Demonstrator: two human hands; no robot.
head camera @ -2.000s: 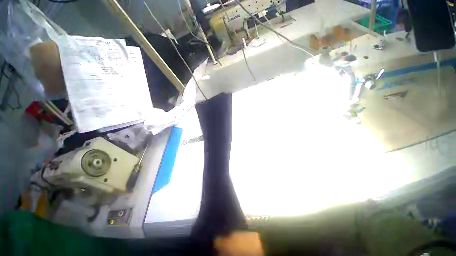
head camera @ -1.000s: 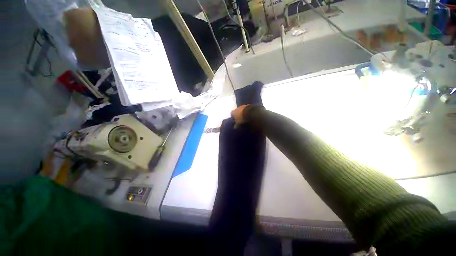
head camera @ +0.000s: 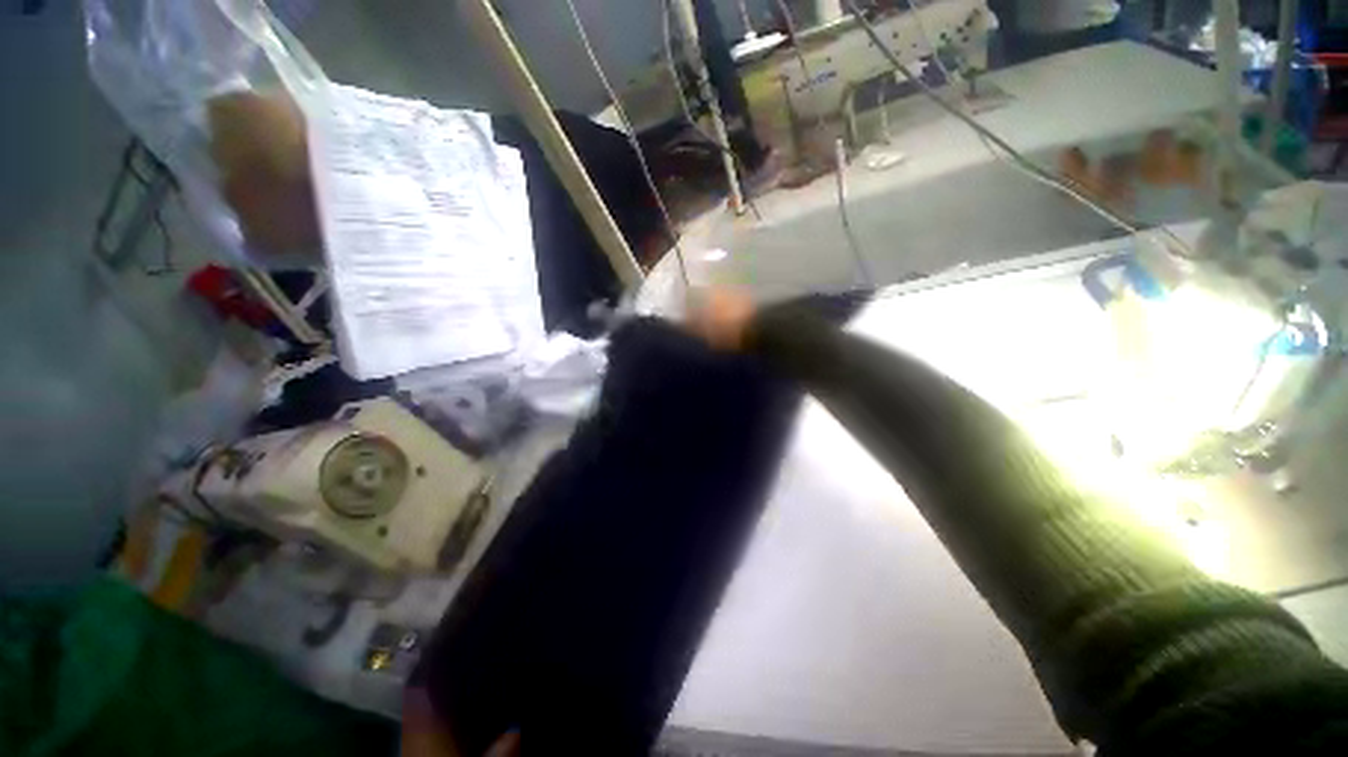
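A dark navy fabric panel [head camera: 614, 518] lies spread at a slant over the left part of the white sewing table [head camera: 872, 629]. My right hand [head camera: 724, 318], in an olive ribbed sleeve, grips its far end; the hand is blurred. My left hand [head camera: 426, 728] is at the panel's near left corner, cut off by the bottom edge, with fingertips at the cloth. The needle area at the right is mostly lost in lamp glare [head camera: 1197, 355].
A small cream machine unit [head camera: 362, 481] with a round wheel stands at the left. Printed paper sheets [head camera: 421, 237] are behind it. Another cream machine head [head camera: 872, 59] is at the back. Thin threads hang above the table. Green cloth [head camera: 133, 666] shows at the lower left.
My right arm came in from the right and took the panel's far end. The narrow dark strip is now spread wide and shifted left. My left fingers now show at its near corner.
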